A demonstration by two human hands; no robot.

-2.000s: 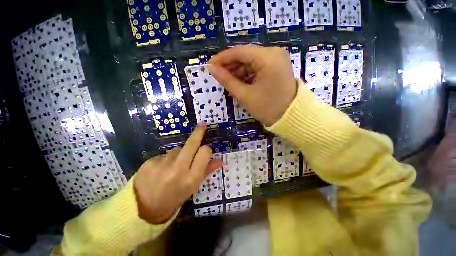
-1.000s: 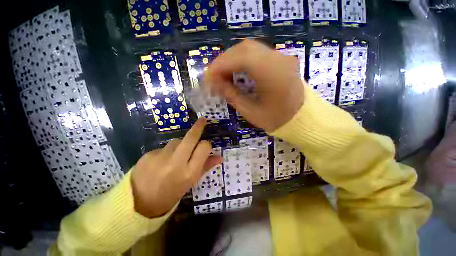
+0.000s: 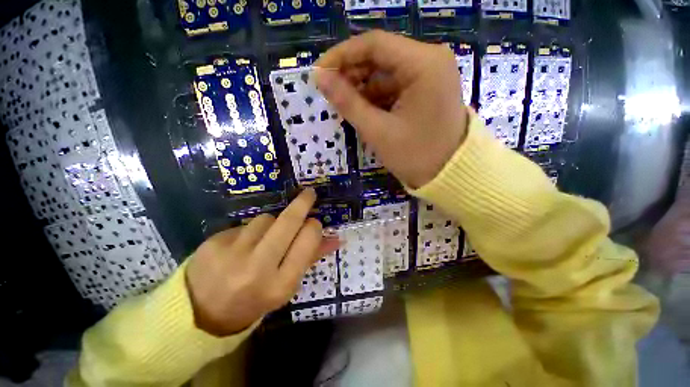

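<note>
A white sticker sheet [image 3: 310, 128] with dark dots lies over a blue circuit board in the second pocket of the tray's middle row. My right hand [image 3: 401, 106] pinches the sheet's top right corner between thumb and fingertips. My left hand [image 3: 253, 264] is below it, its index fingertip at the board's lower edge, other fingers partly bent; whether it grips anything is unclear. To the left lies a bare blue circuit board [image 3: 238, 128] with gold pads. My right hand partly hides the third board of that row.
Clear tray rows hold white-covered boards [image 3: 548, 98] at right and bare boards [image 3: 295, 9] at top left. Overlapping sticker sheets [image 3: 64, 151] lie at far left. More dotted sheets [image 3: 362, 261] lie near my left hand. Part of another person's hand [image 3: 669, 234] shows at the right edge.
A second ago the sheet was bent and blurred in my right hand, with the board's upper part bare. Now it lies flatter over the board. The view has shifted slightly.
</note>
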